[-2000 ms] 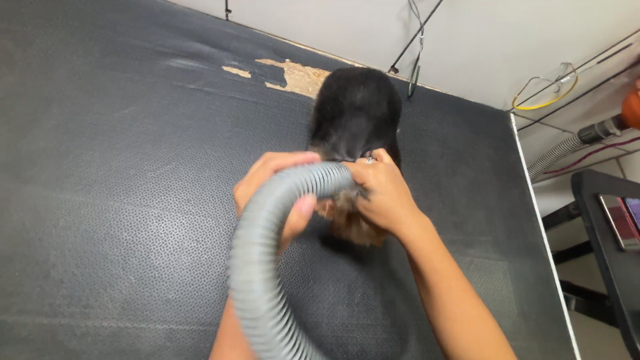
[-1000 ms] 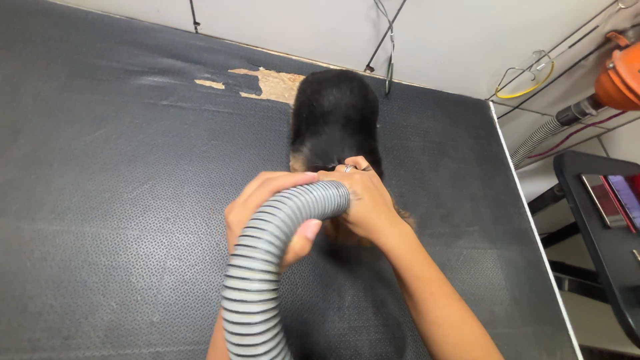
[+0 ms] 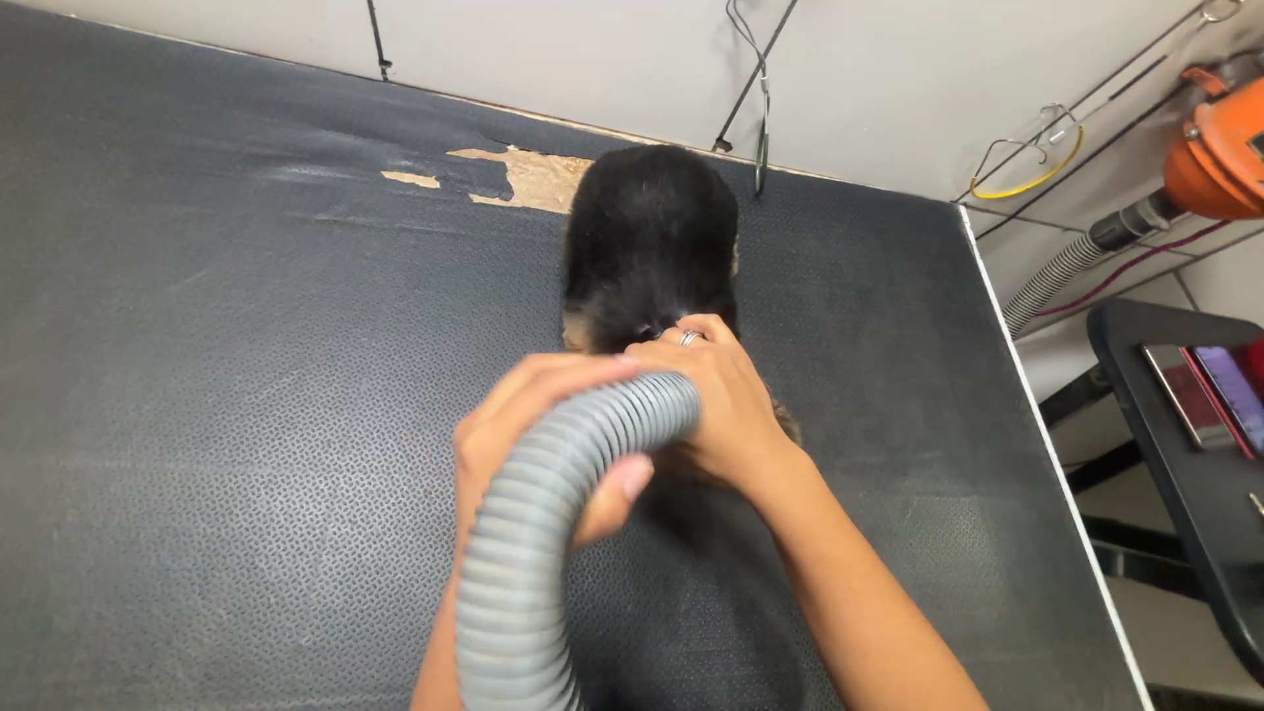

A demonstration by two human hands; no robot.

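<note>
A ribbed grey flexible hose curves up from the bottom edge, and my left hand is wrapped around it near its upper end. A small black-and-tan furry animal, probably a dog, is on the black textured table mat, its dark back toward the wall. My right hand, with rings on one finger, lies against its fur just beyond the hose; its fingertips are partly hidden. The hose's tip is hidden by my hands.
Torn matting shows bare board by the tiled wall. A looped cable hangs behind the animal. At right are an orange machine with a grey hose, and a black tray holding phone-like items.
The hose and both hands stay close to the animal. Less of its tan fur shows below my right hand than two seconds ago. The view has shifted somewhat.
</note>
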